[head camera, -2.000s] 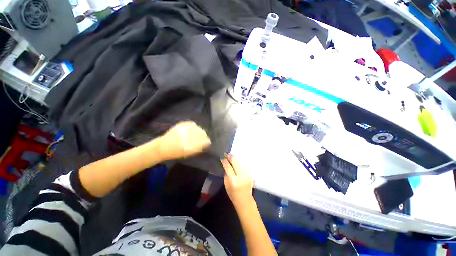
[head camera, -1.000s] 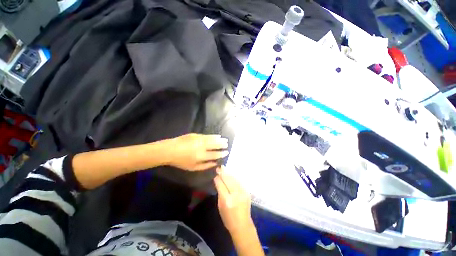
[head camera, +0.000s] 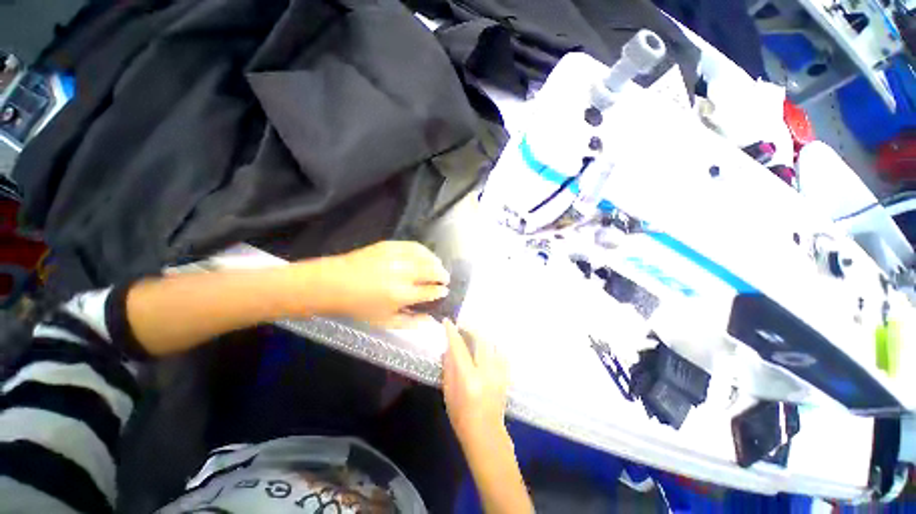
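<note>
A large dark cloth (head camera: 352, 120) lies heaped over the table left of the white sewing machine (head camera: 683, 221). My left hand (head camera: 397, 281) is on the cloth near the table's front edge, its fingertips closed on the cloth's right edge. My right hand (head camera: 474, 366) is just below and to the right, its thumb and fingertip pinching the lower corner of the cloth edge. The edge runs up toward the needle area (head camera: 502, 216), which is bright and washed out, so the needle itself cannot be made out.
Thread snips (head camera: 611, 366) and a stack of small black pieces (head camera: 671, 381) lie below the machine head. A dark flat rectangle, perhaps a phone (head camera: 760, 432), lies to their right. The white table's front edge (head camera: 372, 346) passes under my left forearm. Magenta spools (head camera: 763, 153) stand behind the machine.
The cloth has moved up off the table's front edge, which now shows under my left forearm. My left hand went from a blurred fist to fingertips at the cloth edge. The view has shifted.
</note>
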